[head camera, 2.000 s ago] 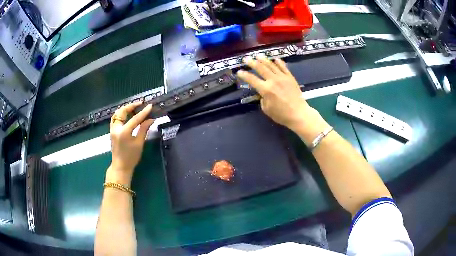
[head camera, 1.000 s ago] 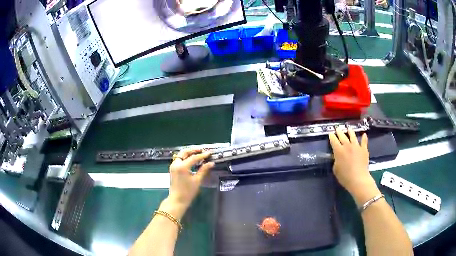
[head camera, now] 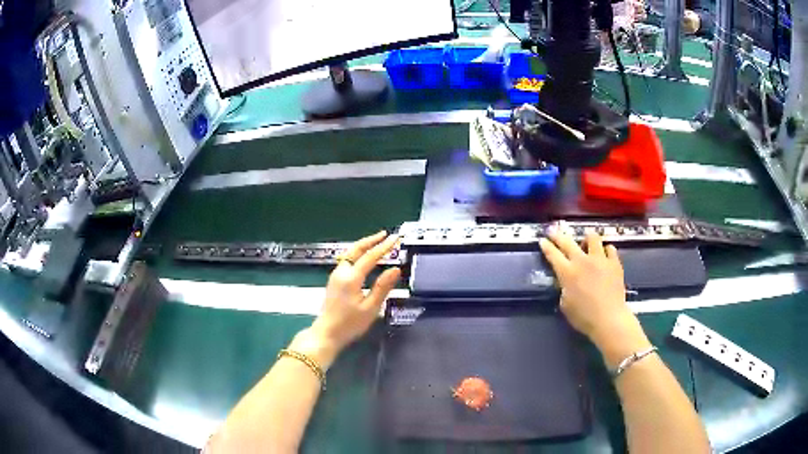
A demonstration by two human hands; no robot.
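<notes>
A pale carrier strip (head camera: 478, 233) with a row of round seats lies along the back of the black raised block (head camera: 478, 273), in line with other strips. My left hand (head camera: 350, 288) is at its left end, fingertips touching where it meets the left strip (head camera: 301, 253), thumb apart. My right hand (head camera: 592, 284) has its fingertips on the strip's right end. A thin pale tip shows beside the right palm; whether the hand holds a tool is unclear. The black tray (head camera: 487, 346) in front bears a copper-coloured pile of tiny parts (head camera: 474, 393).
The black microscope column (head camera: 570, 80) stands behind the strips, with a blue bin (head camera: 521, 183) and red bin (head camera: 633, 168) beside it. A monitor (head camera: 328, 40) is at back left. Stacked strips (head camera: 124, 324) lie at left, a white power strip (head camera: 724, 353) at right.
The strip held tilted in my left hand has moved right and now lies in line with the others. My right hand has moved left onto the strips. The camera view has also shifted.
</notes>
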